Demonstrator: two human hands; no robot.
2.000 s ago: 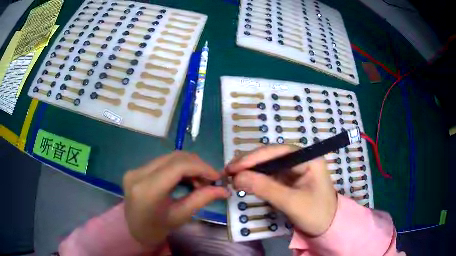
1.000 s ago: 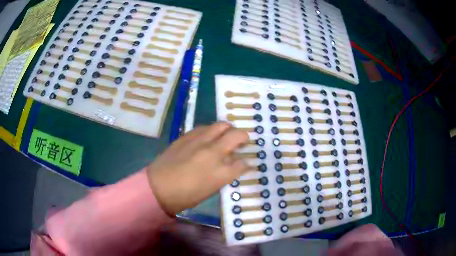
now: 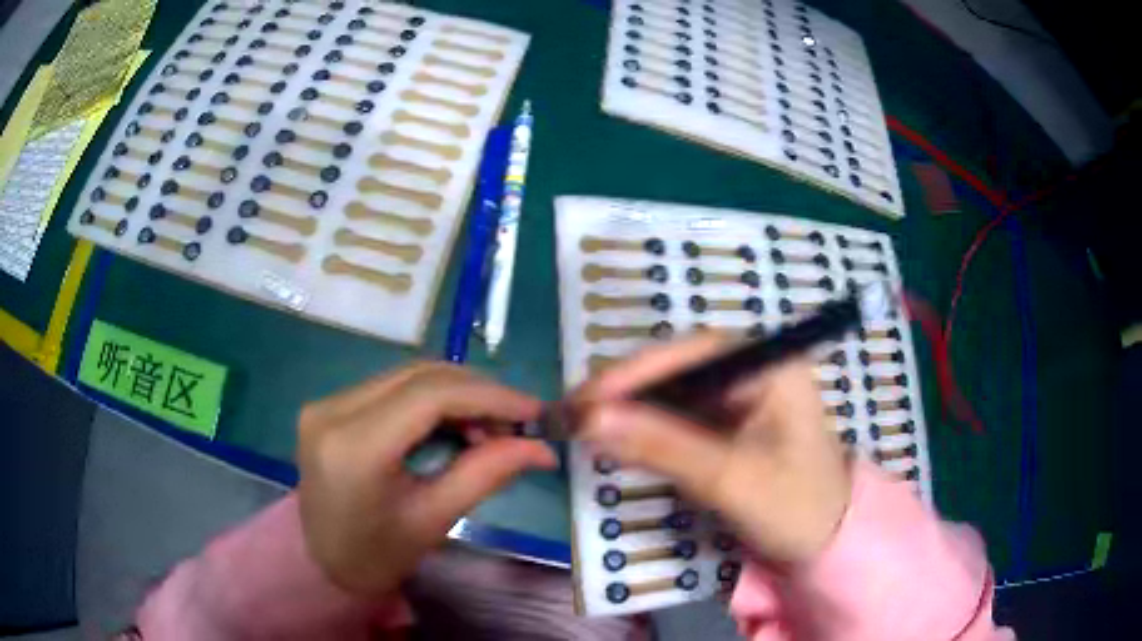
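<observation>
My right hand (image 3: 733,463) grips a black test probe (image 3: 764,351) with a pale end, tilted up to the right; it is blurred. My left hand (image 3: 401,476) is at the probe's tip, thumb and fingers pinched on a small dark part (image 3: 435,453), partly hidden by the fingers. The hands meet over the left edge of the near foam tray (image 3: 574,551). This tray has tan slots with dark round discs at their ends; the upper slots of its left column have discs missing at their left ends.
A foam tray (image 3: 420,307) lies at the left, another (image 3: 751,119) at the far right. A blue pen (image 3: 471,263) and a white patterned pen (image 3: 506,238) lie between trays. A green sign (image 3: 153,378), yellow slip (image 3: 94,63) and red wire (image 3: 958,282) also show.
A second ago my left hand was over the near tray and my right hand was out of the tray area. Now both hands are together at the probe tip.
</observation>
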